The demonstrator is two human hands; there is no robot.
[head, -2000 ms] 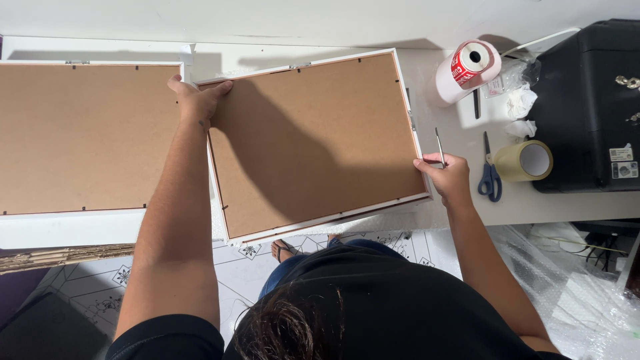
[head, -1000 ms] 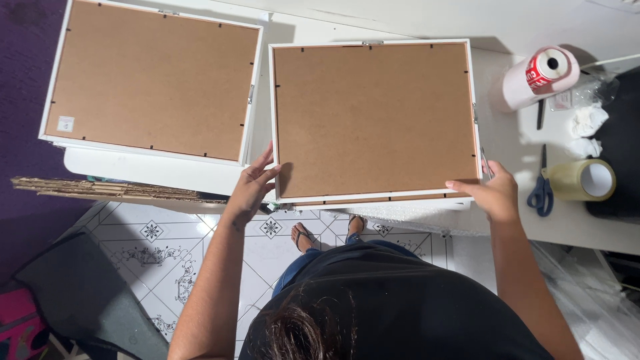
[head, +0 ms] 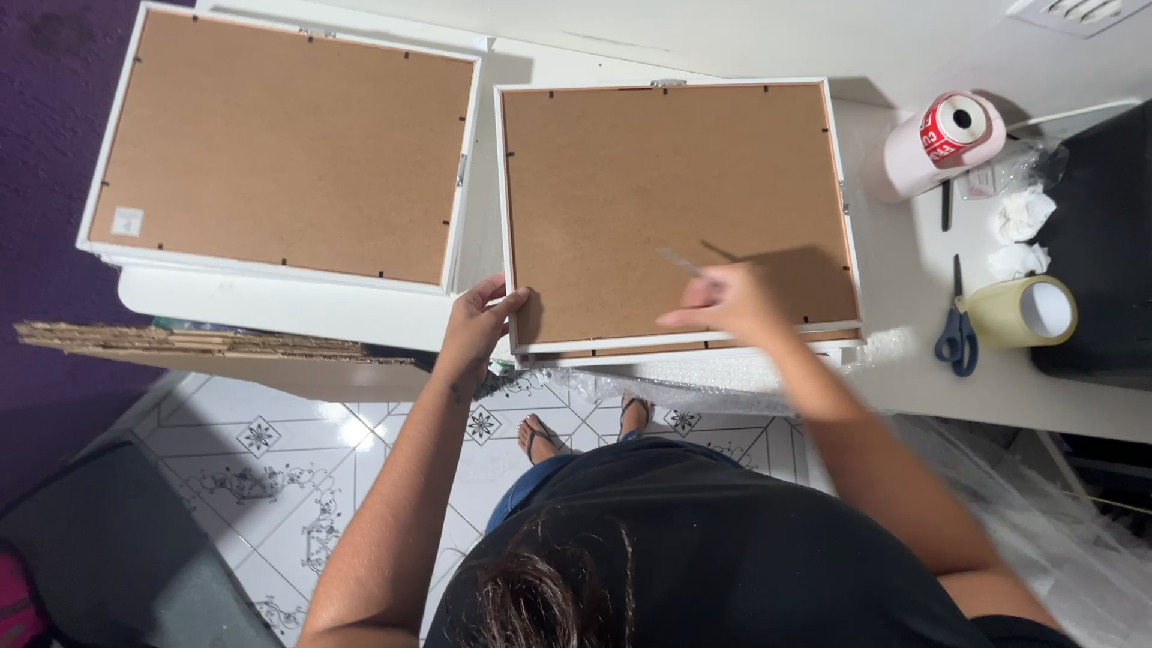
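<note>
In front of me a white picture frame [head: 675, 207], its brown fiberboard back up, rests on at least one other frame. My left hand [head: 483, 319] grips its lower left corner, thumb on top of the backing. Blurred by motion, my right hand [head: 724, 301] hovers over the lower right part of the backing and holds a thin, pale tool [head: 681, 262], whose kind I cannot tell. Small dark tabs line the inner edges, and a metal hanger [head: 669, 84] sits at the top edge. Another face-down frame [head: 288, 144] lies on a stack at the left.
On the white table [head: 909, 360] at the right are blue-handled scissors [head: 956, 337], a roll of clear tape [head: 1023, 312], crumpled white paper [head: 1025, 214], a pink roll [head: 936, 148] and a black case [head: 1102, 252]. Bubble wrap [head: 702, 378] shows under the near frames; cardboard sheets [head: 216, 346] stand at the left.
My right hand has left the frame's right edge and is now above the backing. My left hand has moved from the top left corner to the lower left corner. The view has shifted.
</note>
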